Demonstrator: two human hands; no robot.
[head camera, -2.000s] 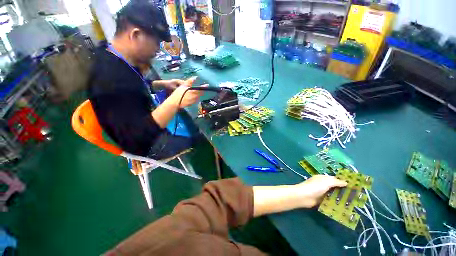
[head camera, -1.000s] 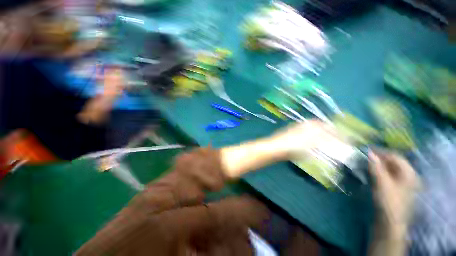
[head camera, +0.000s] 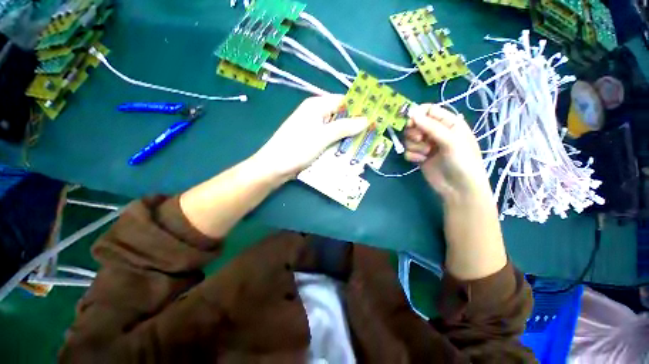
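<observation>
My left hand (head camera: 307, 135) holds a yellow-green circuit board panel (head camera: 370, 106) by its left side, thumb on top, above the bench mat. The panel is tilted, its lower part bright with glare. My right hand (head camera: 442, 142) has its fingertips pinched at the panel's right edge, by a socket. A thin white connector cable (head camera: 396, 141) shows below these fingertips; the plug between them is too small and hidden to tell. A stack of wired boards (head camera: 260, 32) lies just beyond my left hand, with several white cables trailing right towards the panel.
A large white cable pile (head camera: 534, 135) lies right of my right hand. Blue-handled cutters (head camera: 162, 128) lie open at left, below a single loose cable (head camera: 164, 90) and overlapping boards (head camera: 67, 50). Another board (head camera: 429, 46) lies beyond the panel. More boards (head camera: 569, 21) are at far right. A blue crate (head camera: 548, 320) is below.
The view has swung down and to the right. Both hands are now together at the panel; two seconds ago only my left hand was in view, holding a panel.
</observation>
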